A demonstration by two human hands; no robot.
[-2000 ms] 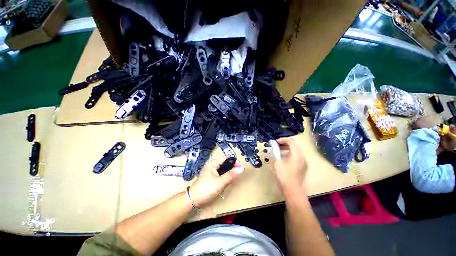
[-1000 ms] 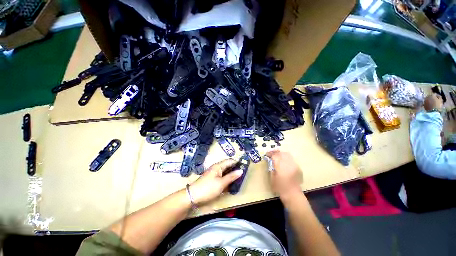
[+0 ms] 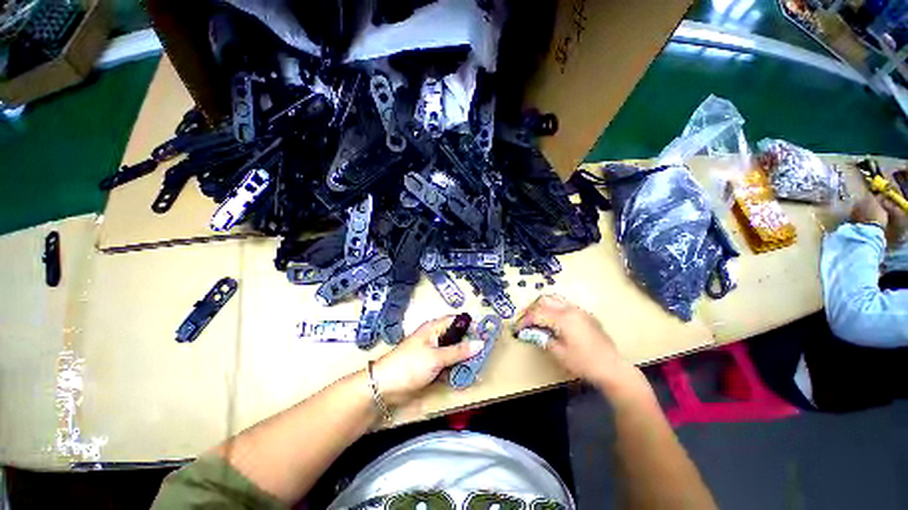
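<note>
My left hand (image 3: 423,359) holds a plastic bar (image 3: 476,354) between thumb and fingers; its grey, glossy face with holes shows. A second dark piece (image 3: 455,330) sticks up at the same fingers. My right hand (image 3: 566,337) is just to the right, apart from the bar, with a small whitish-grey piece (image 3: 533,337) at its fingertips. Tiny black dots (image 3: 525,280) lie on the cardboard above my right hand. A large pile of black bars (image 3: 398,199) spills from the carton towards my hands.
The open brown carton (image 3: 615,75) stands behind the pile. Single black bars (image 3: 207,310) lie at the left. A clear bag of dark parts (image 3: 669,239), a yellow-orange packet (image 3: 763,211) and a bag of small parts (image 3: 799,171) lie right. Another person's sleeve (image 3: 858,289) is at far right.
The bar in my left hand now shows its grey face instead of a dark one. My right hand has turned, its whitish piece now pointing left. One of the two bars at far left is gone.
</note>
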